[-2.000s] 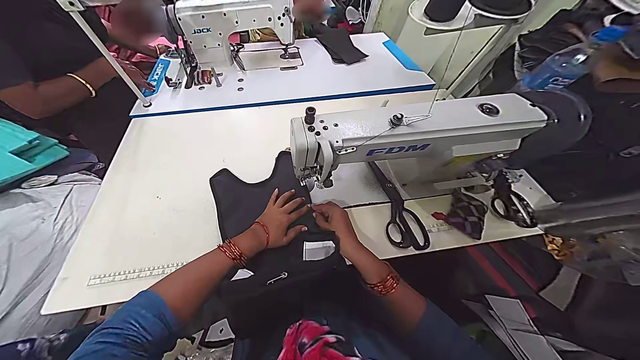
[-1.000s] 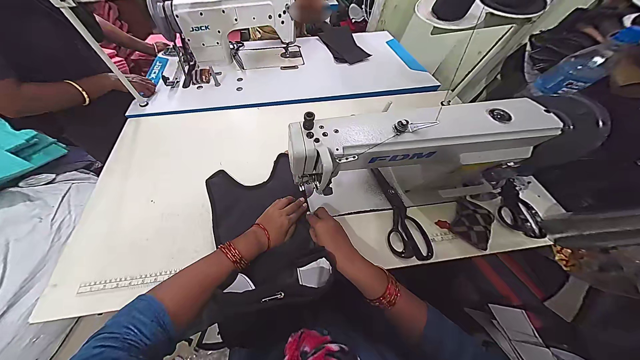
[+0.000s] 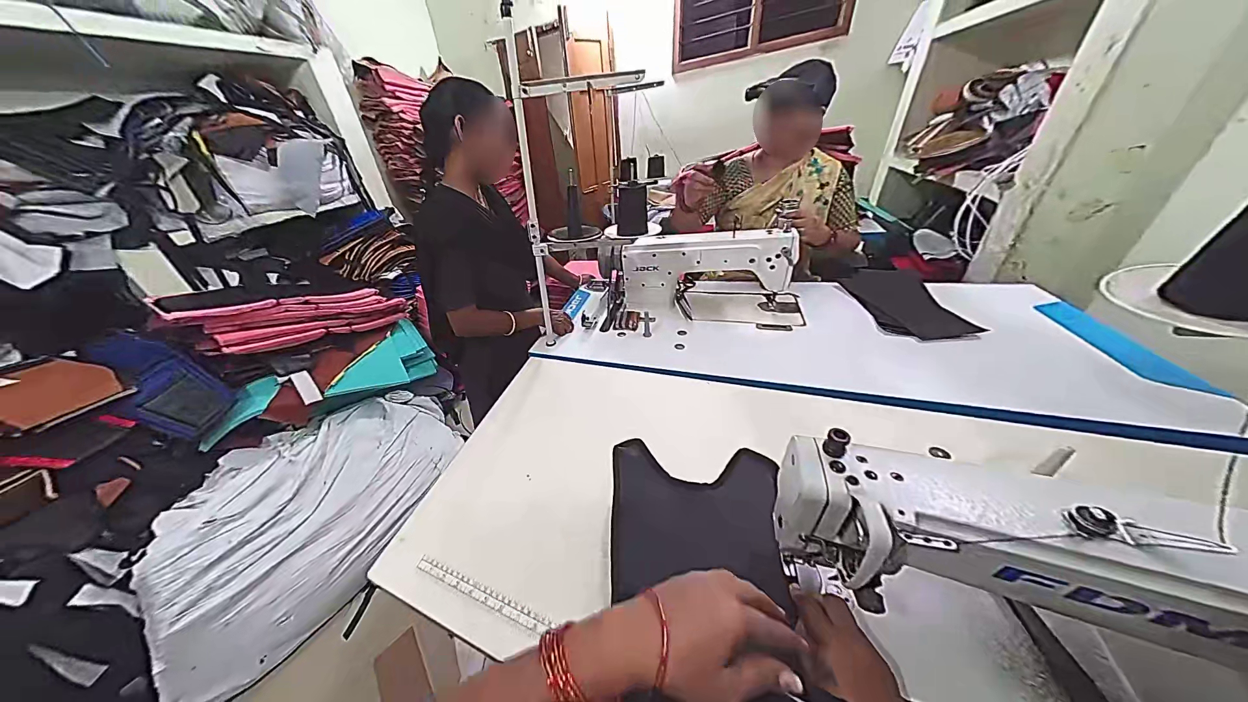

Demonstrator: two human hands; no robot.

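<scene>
A black fabric piece (image 3: 687, 517) with a notched upper edge lies flat on the white table, its right edge beside the needle area of a white FDM sewing machine (image 3: 838, 517). My left hand (image 3: 717, 634), with red bangles at the wrist, rests on the lower part of the fabric, fingers bent; whether it pinches the cloth cannot be told. Close to the presser foot, my right hand (image 3: 843, 643) touches the fabric's right edge, its fingertips partly hidden by the machine head and its lower part cut off by the frame.
A printed ruler scale (image 3: 487, 593) marks the left front table edge. Behind stands a Jack sewing machine (image 3: 712, 263) on a second table (image 3: 907, 375), with black pieces (image 3: 912, 304) on it. Two people are beyond. Fabric stacks (image 3: 283, 317) and a grey-white cloth (image 3: 302, 526) lie left.
The view has tilted up and left strongly, bringing the room and two people into sight. My left hand, spread flat on the fabric two seconds ago, now has bent fingers.
</scene>
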